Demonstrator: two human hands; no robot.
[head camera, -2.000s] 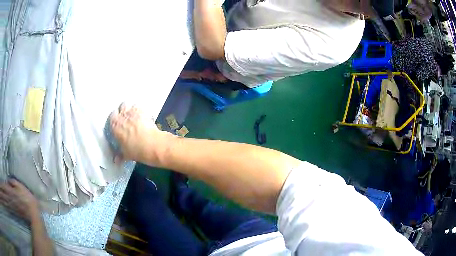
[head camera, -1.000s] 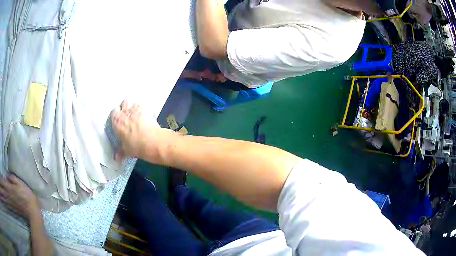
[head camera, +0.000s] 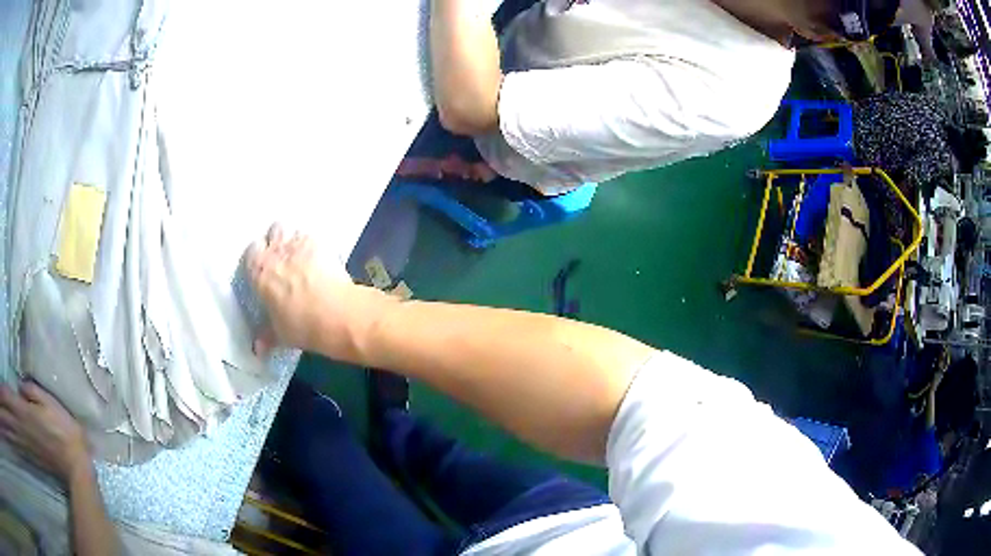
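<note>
A thick grey-beige bundle of cut pieces (head camera: 141, 293) lies on the table, with its layered edges fanned out toward me. A cloth tie (head camera: 139, 67) is knotted round it near the top left. A yellow-tan bundle ticket (head camera: 80, 232) lies on it. My right hand (head camera: 299, 291) is at the bundle's right edge, fingers bent and thumb apart; the blur hides whether it grips the cloth. My left hand (head camera: 41, 426) rests at the bundle's lower left edge, fingers apart, partly cut off by the picture's edge.
The pale table top (head camera: 179, 489) ends in a slanting edge. A person in a light shirt (head camera: 641, 98) is beyond it, near a light blue frame (head camera: 478, 223). A blue stool (head camera: 813, 128) and a yellow-framed trolley (head camera: 831, 285) holding cloth stand on the green floor (head camera: 652, 250).
The view has shifted slightly. The other person's head has come further into view at the top right. My hands stay in about the same places on the bundle.
</note>
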